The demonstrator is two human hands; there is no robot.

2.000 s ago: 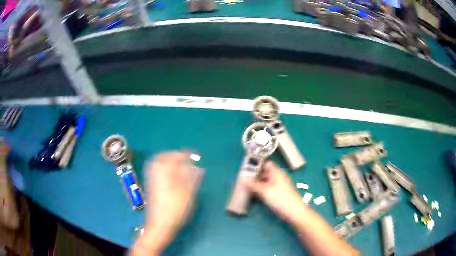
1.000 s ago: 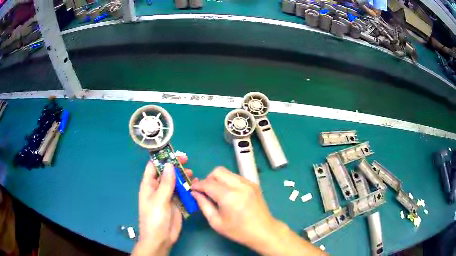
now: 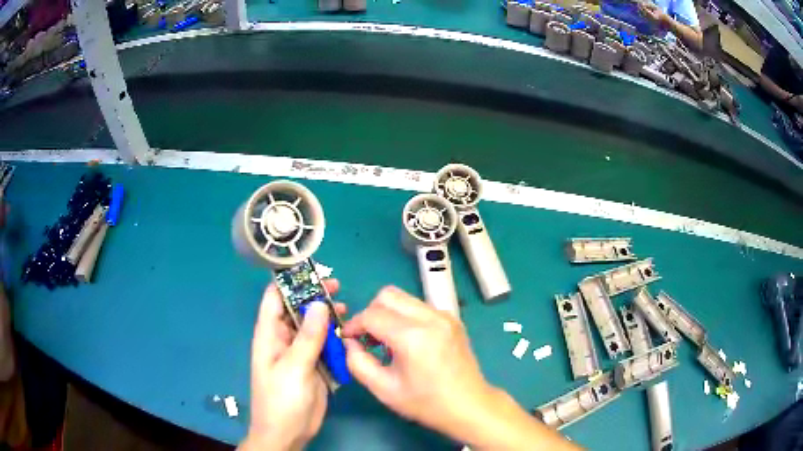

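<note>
A part-assembled handheld fan unit point(image 3: 282, 222) has its round beige head up and its handle open, with a green circuit board point(image 3: 300, 282) and a blue battery point(image 3: 335, 356) showing. My left hand point(image 3: 295, 370) is closed around the open handle from below, thumb on the battery's upper end. My right hand point(image 3: 414, 352) is at the battery's right side, its thumb and forefinger pinched at the handle edge by a small pale spot; whether it grips something is hidden. Two closed fans point(image 3: 430, 220) lie to the right, the nearer one partly behind my right hand.
Loose handle covers point(image 3: 577, 335) lie in a group at the right, with small white pads point(image 3: 521, 348) near them. A black heap point(image 3: 66, 238) lies at the left. Dark grey fans point(image 3: 782, 308) are at the far right. Behind the pale rail point(image 3: 352, 172) runs the dark green conveyor point(image 3: 370, 123).
My left hand has taken up the open fan from the bench, and my right hand has left the closed fan and moved to the battery. In the last second both hands shifted only slightly.
</note>
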